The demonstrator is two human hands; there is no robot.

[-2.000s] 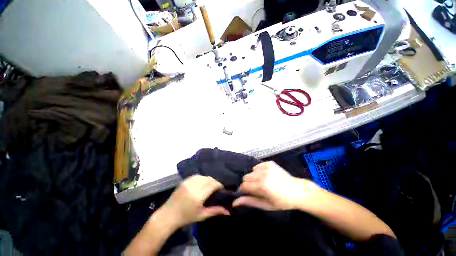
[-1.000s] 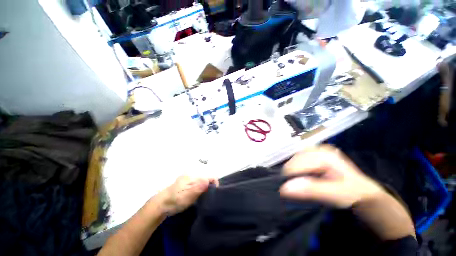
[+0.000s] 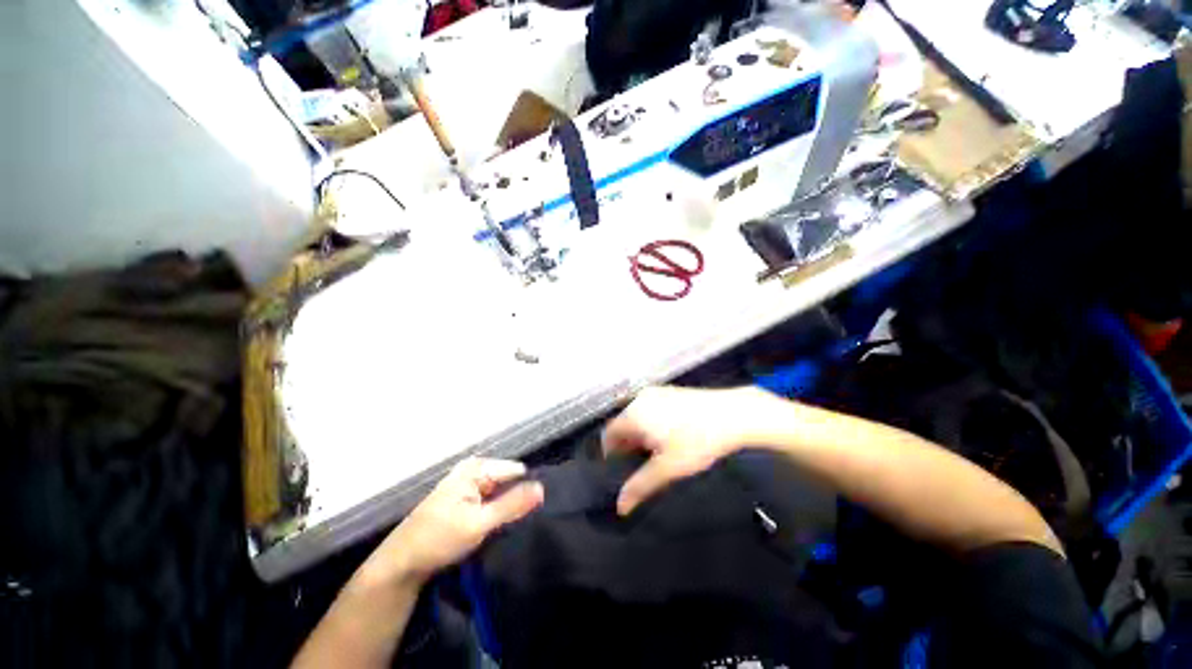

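Note:
A black garment (image 3: 628,562) lies over the lap, below the front edge of the white sewing table (image 3: 405,392). My left hand (image 3: 468,512) pinches the garment's upper left edge between thumb and fingers. My right hand (image 3: 680,438) is at the upper edge further right, thumb and fingers on the black cloth. A small light mark shows on the cloth right of my right hand. The white sewing machine (image 3: 641,170) stands behind the table's front part, with nothing under its needle area.
Red-handled scissors (image 3: 667,269) and a clear plastic packet (image 3: 837,216) lie on the table. A small grey piece (image 3: 526,356) lies near the front. Dark clothing (image 3: 118,353) is piled left. A blue crate (image 3: 1144,418) stands right.
The garment has moved down from the table edge and lies spread on the lap. My right hand has moved left, nearer my left hand, since one second ago. The camera view has shifted.

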